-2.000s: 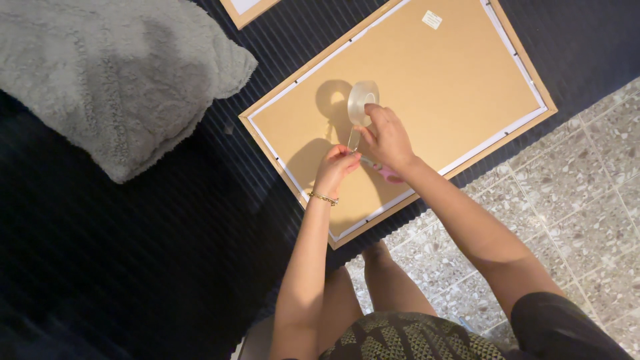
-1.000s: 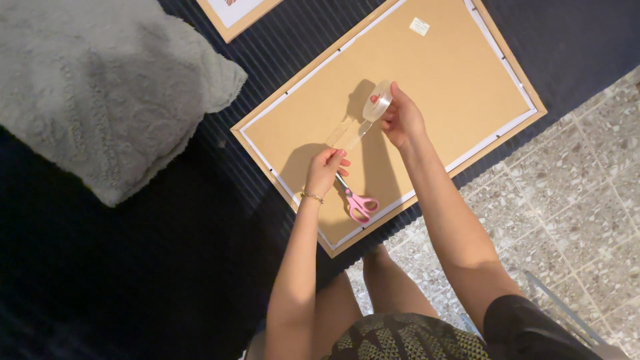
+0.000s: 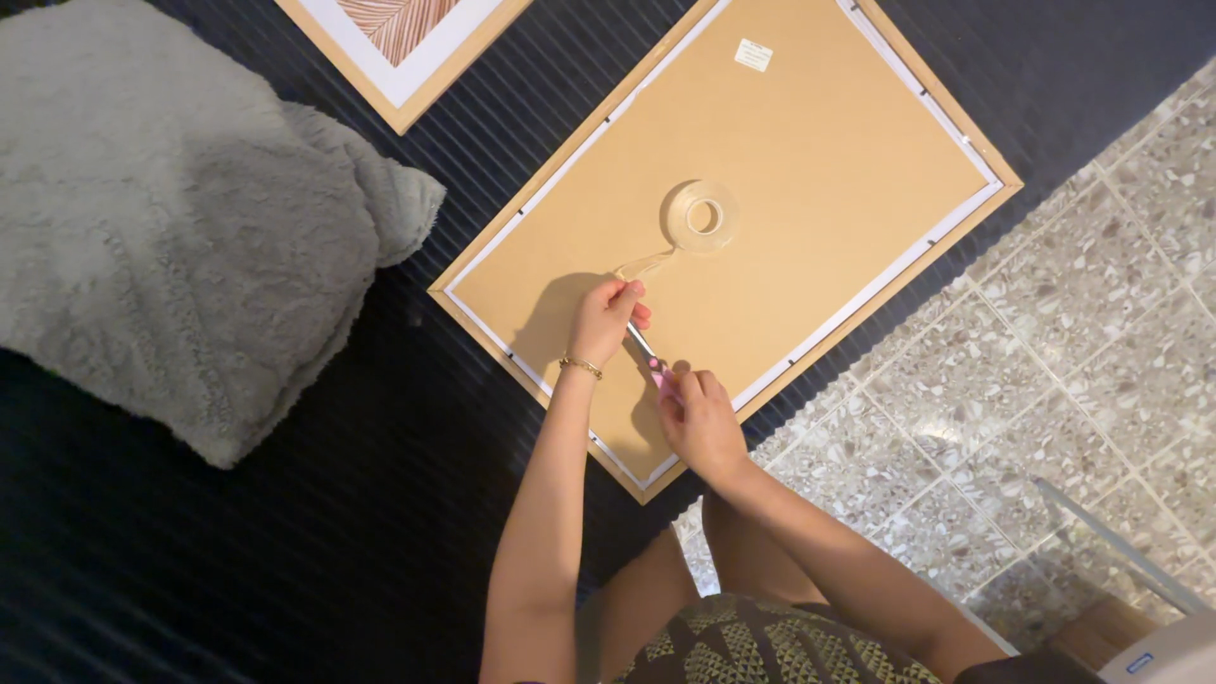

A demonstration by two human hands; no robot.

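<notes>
A wooden picture frame (image 3: 826,356) lies with its brown backing board (image 3: 807,190) facing up. On the board rests a roll of clear tape (image 3: 728,217), a loose strip running from it to my left hand (image 3: 608,318), which pinches the strip's end. My right hand (image 3: 701,418) is on the pink handles of a pair of scissors (image 3: 655,365). The scissor blades point up and left, their tips near or under my left fingers; whether they touch the hand cannot be told.
Dark ribbed fabric (image 3: 513,123) lies beneath the frame. A second wooden frame with a leaf print (image 3: 404,119) is at the top, and a grey plush blanket or cushion (image 3: 190,218) at the left. Terrazzo floor tiles (image 3: 1045,313) and a metal bar (image 3: 1121,546) show at the right.
The tape roll has left my right hand and now lies on the backing board. My right hand has moved down to the scissors, which lay on the board. My left hand still pinches the tape.
</notes>
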